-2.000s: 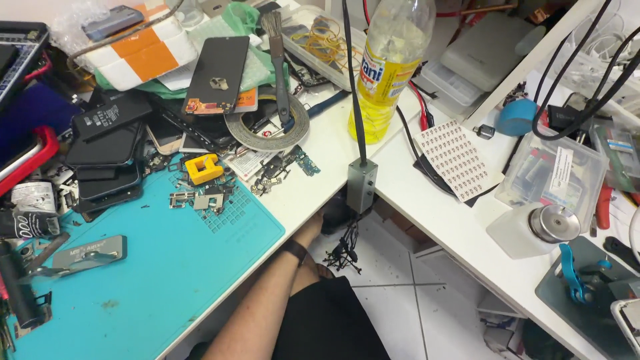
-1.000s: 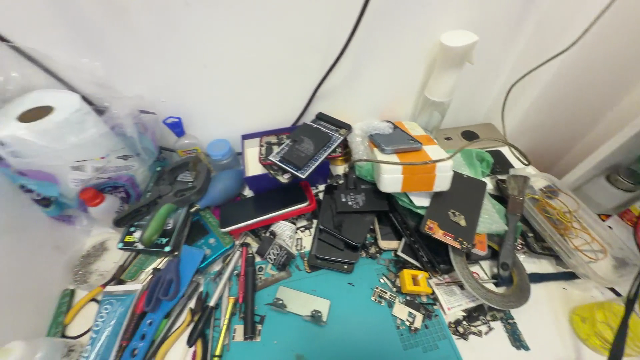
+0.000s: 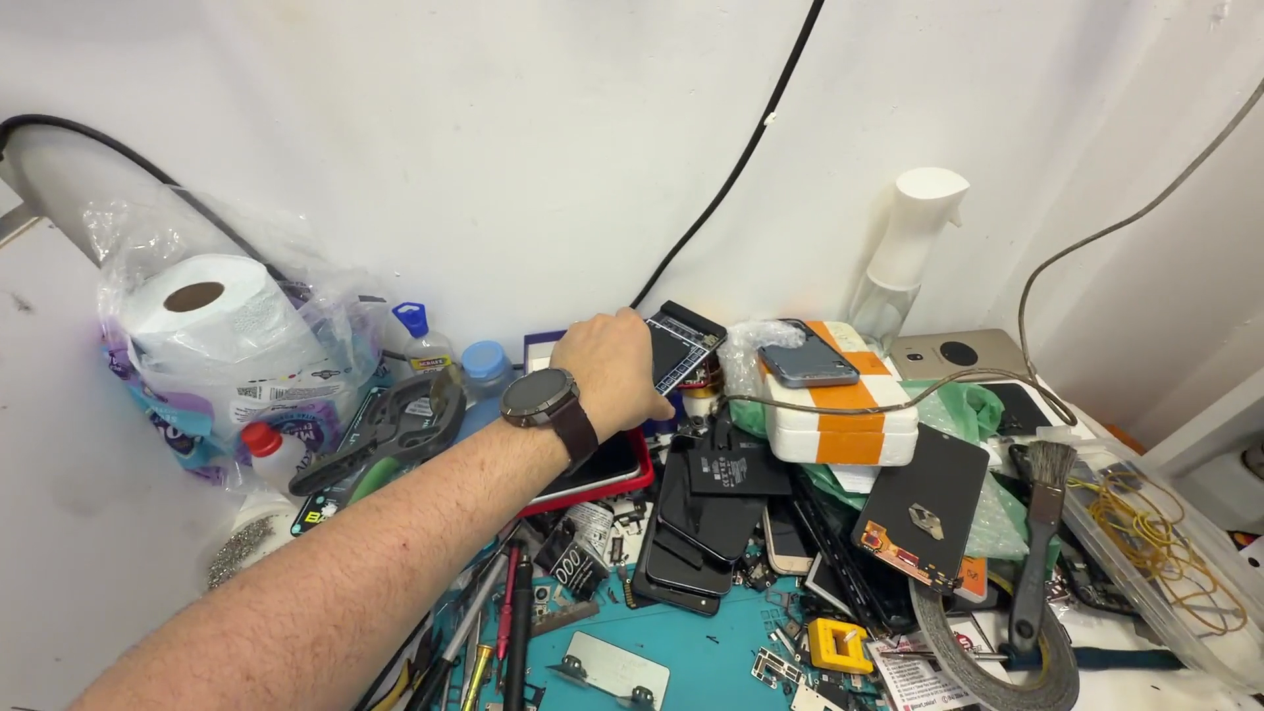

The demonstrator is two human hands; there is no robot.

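My left hand (image 3: pixel 612 370), with a black watch on its wrist, reaches from the lower left to the back of the bench. It grips the left part of a flat black panel with white markings (image 3: pixel 683 346), thumb at the lower edge; the fingertips are partly hidden. The panel lies tilted above an open purple box (image 3: pixel 538 348). Just below the forearm and hand lie a red-edged phone or tray (image 3: pixel 632 472) and a stack of dark phones (image 3: pixel 681 543) with a black battery (image 3: pixel 739 472) on top. My right hand is out of view.
A paper roll in plastic (image 3: pixel 222 306), a clamp (image 3: pixel 395 430) and bottles stand left. Right are an orange-taped white box (image 3: pixel 839 434), a spray bottle (image 3: pixel 908 247), a brush (image 3: pixel 1042 533), a tape roll (image 3: pixel 1047 681) and a tray of yellow wire (image 3: pixel 1096 533). Small parts cover the teal mat (image 3: pixel 711 642).
My left hand has come into view at the back of the bench and taken hold of the black panel, which lay over the purple box one second ago. The view had swung left before that.
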